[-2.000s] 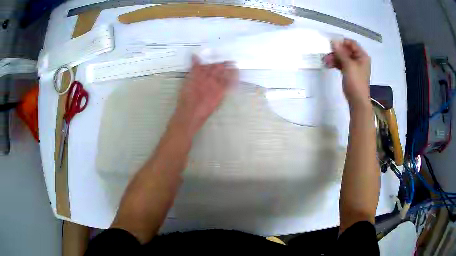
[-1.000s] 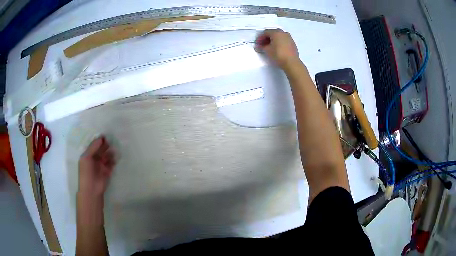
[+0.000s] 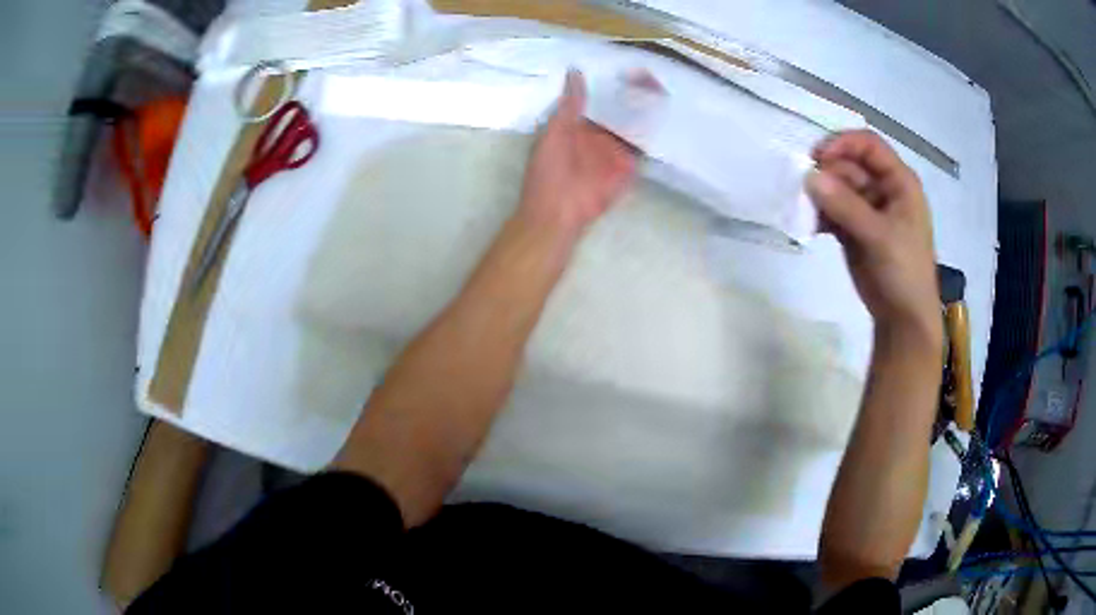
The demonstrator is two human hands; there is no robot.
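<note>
A long white strip (image 3: 733, 156) lies along the upper edge of a pale beige fabric panel (image 3: 481, 300). My right hand (image 3: 871, 204) pinches the strip's right end between thumb and fingers. My left hand (image 3: 577, 168) is at the strip's middle, thumb pointing up. The strip covers part of its fingers, and a pinkish patch shows through; whether the hand grips it is unclear. The fabric is blurred, and my left forearm covers part of it. A short ruler (image 3: 757, 234) shows partly below the strip's right end.
Red-handled shears (image 3: 279, 144) lie on a brown strip (image 3: 180, 360) at left, beside a white tape ring (image 3: 249, 93). A long metal ruler (image 3: 889, 124) and a brown curved piece (image 3: 541, 12) are at the far edge. The iron's wooden handle (image 3: 959, 360) shows at right, partly hidden.
My left hand has moved from the fabric's left side up to the strip. My right hand still holds the strip's right end, now angled down to the right. The camera view has shifted.
</note>
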